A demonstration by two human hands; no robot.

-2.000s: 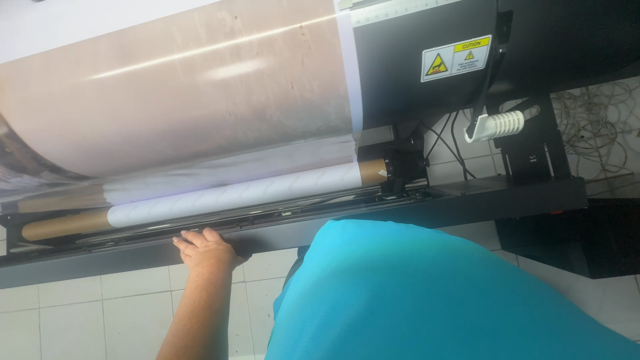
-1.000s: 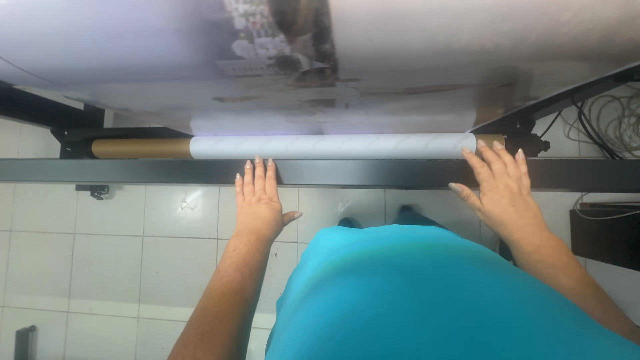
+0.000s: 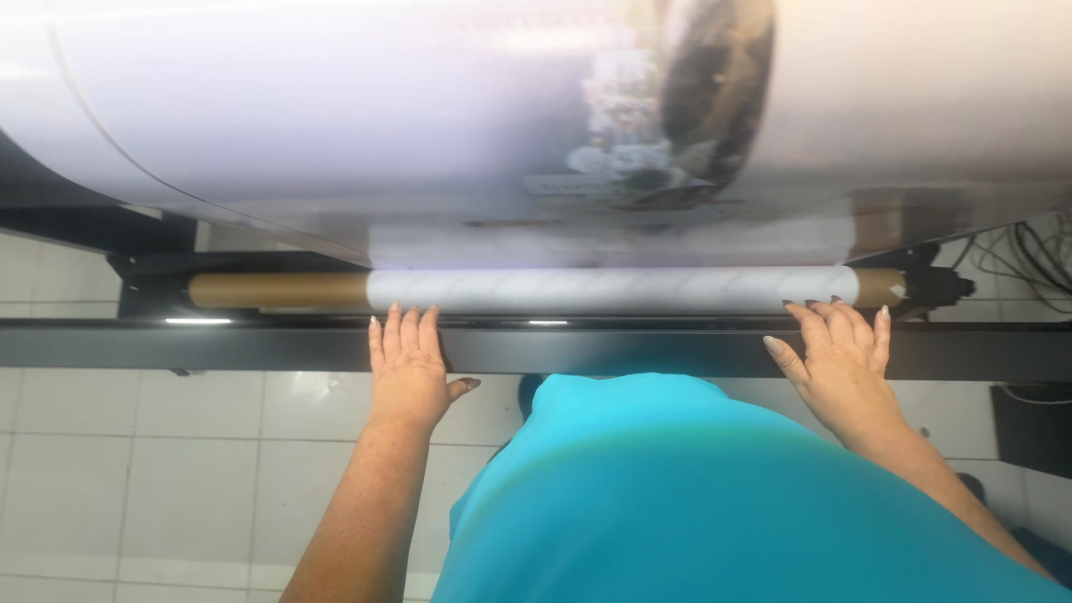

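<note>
My left hand [image 3: 409, 368] rests with spread fingers on the dark metal crossbar [image 3: 611, 352] of a wide-format printer, holding nothing. On the same bar, farther right, lies my right hand [image 3: 842, 352], fingers apart and empty. Just behind the fingertips a white media roll [image 3: 611, 288] runs lengthwise on a brown cardboard core [image 3: 280, 290], whose ends show at both sides. Above it hangs a wide glossy printed sheet [image 3: 335, 109], curving down toward the roll. Whether the fingertips touch the roll, I cannot tell.
A black roll holder [image 3: 938, 287] stands at the core's right end, with loose cables [image 3: 1034, 260] behind it. Black frame parts [image 3: 151, 280] flank the left end. My teal shirt [image 3: 712, 502] is close against the bar. A dark box-like object [image 3: 1034, 427] is at the right edge.
The view has turned strongly since the oldest frame. My right hand, unseen there, shows on the bar in the later two. My left hand stays on the bar.
</note>
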